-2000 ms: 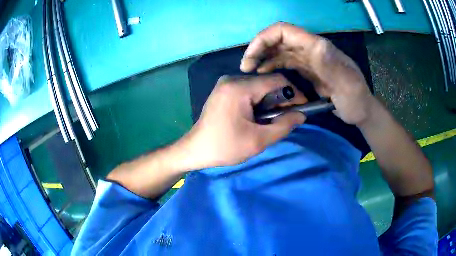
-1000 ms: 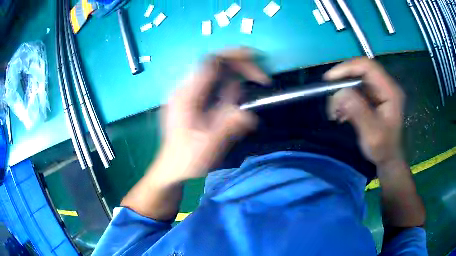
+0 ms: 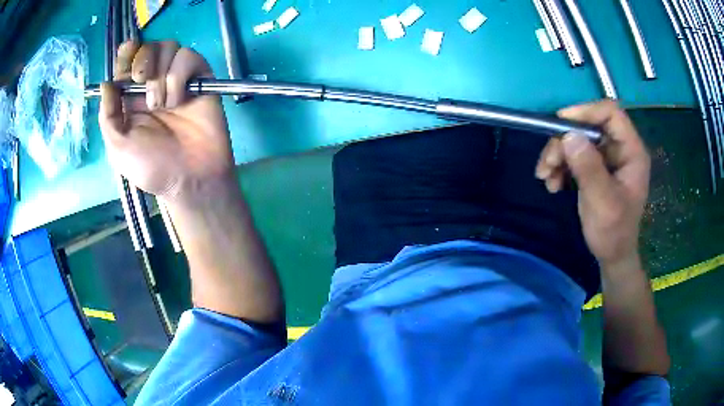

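Note:
A long stepped metal pole [image 3: 381,99] with dark rings at its joints spans between my hands, above the bench's front edge. My left hand [image 3: 159,103] is palm up with its fingers curled over the pole's thin left part; the thin tip sticks out to the left. My right hand [image 3: 595,151] grips the thick right end between thumb and fingers. The pole slopes slightly down to the right.
Small white pieces [image 3: 392,27] are scattered on the green bench [image 3: 317,63]. A single tube [image 3: 231,47] lies behind the pole. Poles [image 3: 136,222] overhang at left, beside a clear plastic bag [image 3: 54,111]. Short tubes [image 3: 591,47] and a tube bundle [image 3: 698,71] lie at right.
My hands have moved far apart, the left one up and to the left. The short tube section seen between them earlier now shows as a long, extended pole.

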